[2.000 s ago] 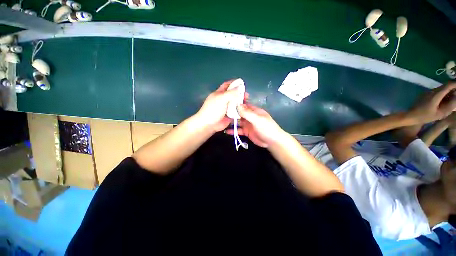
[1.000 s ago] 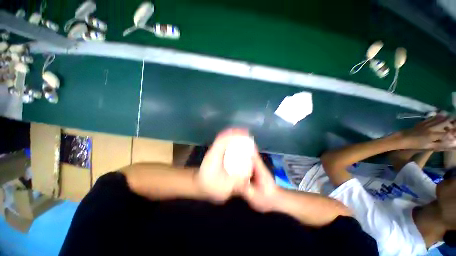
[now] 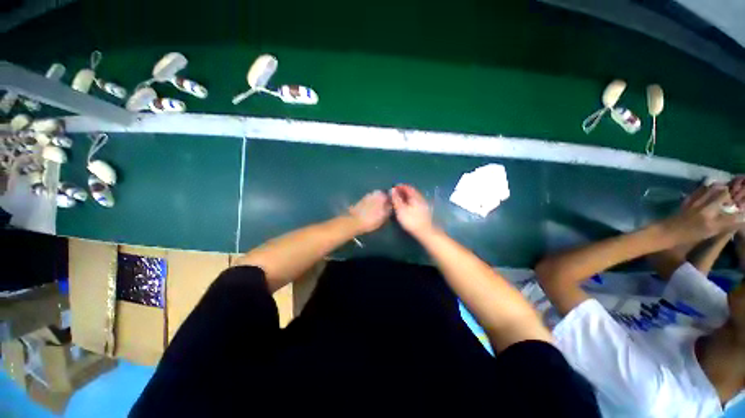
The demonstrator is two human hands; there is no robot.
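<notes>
My left hand [image 3: 372, 211] and my right hand [image 3: 412, 211] are close together over the near bench, fingers bent towards each other. The hands are small and slightly blurred, so I cannot tell what is between the fingertips. A thin pale bit [image 3: 358, 242] shows just below my left hand; I cannot tell if it is held. White slips [image 3: 481, 189] lie on the green bench to the right of my hands.
Cream pieces with cords and labelled pieces [image 3: 296, 94] lie on the green belt beyond the pale rail [image 3: 343, 133]. More are crowded at the far left [image 3: 51, 153]. Cardboard boxes [image 3: 196, 286] stand below the bench. A neighbour's arm [image 3: 604, 246] reaches in at right.
My hands have moved forward, away from my body, over the bench. The white piece seen in them earlier no longer shows. The view has shifted, showing more of the belt.
</notes>
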